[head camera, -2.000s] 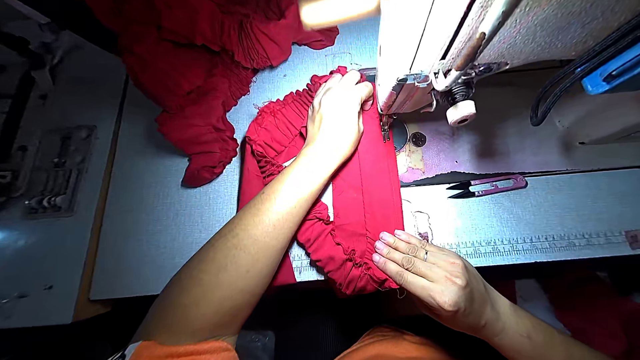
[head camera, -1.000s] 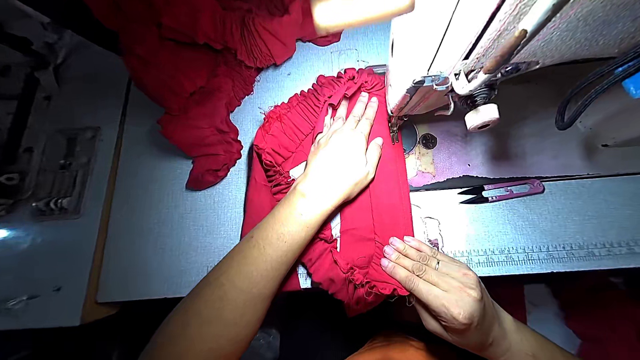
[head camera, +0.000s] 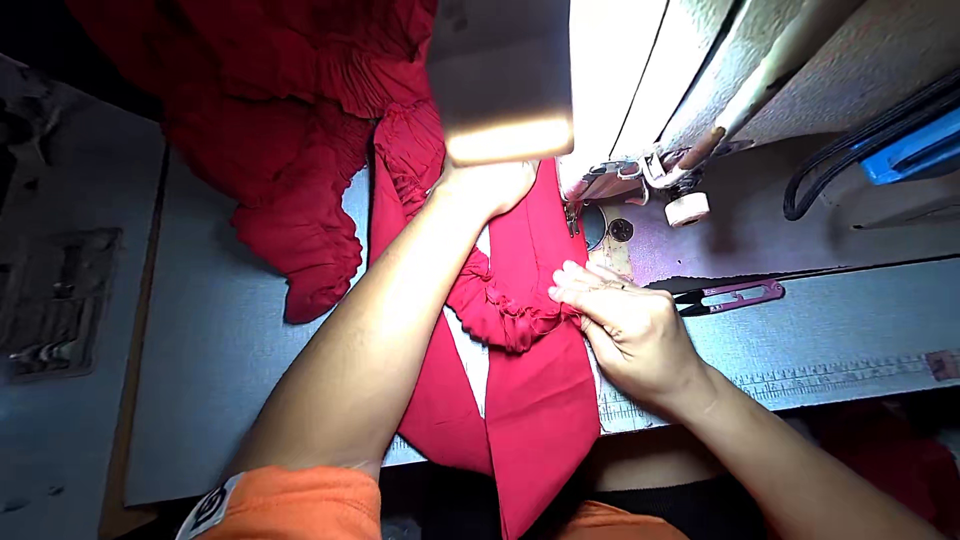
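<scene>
Red fabric with a gathered edge (head camera: 517, 319) lies under the sewing machine's presser foot (head camera: 573, 219), its flat panel (head camera: 536, 405) hanging over the table's front edge. My left hand (head camera: 491, 187) rests on the cloth left of the needle area, partly hidden by a lamp; whether its fingers grip the cloth cannot be told. Nearer the front edge, my right hand (head camera: 630, 315) pinches the cloth's right edge at the end of the gathers between thumb and fingers.
More gathered red cloth (head camera: 300, 187) is heaped at the back left. Thread snips (head camera: 731, 297) lie right of my right hand. A measuring scale (head camera: 825, 375) runs along the front edge. The lamp (head camera: 502, 82) overhangs the cloth. A blue object (head camera: 915, 154) is at the right.
The cloth has shifted away from me along the machine and its flat panel now trails toward me. My right hand has gone from lying flat to pinching the edge. My left hand has moved farther back.
</scene>
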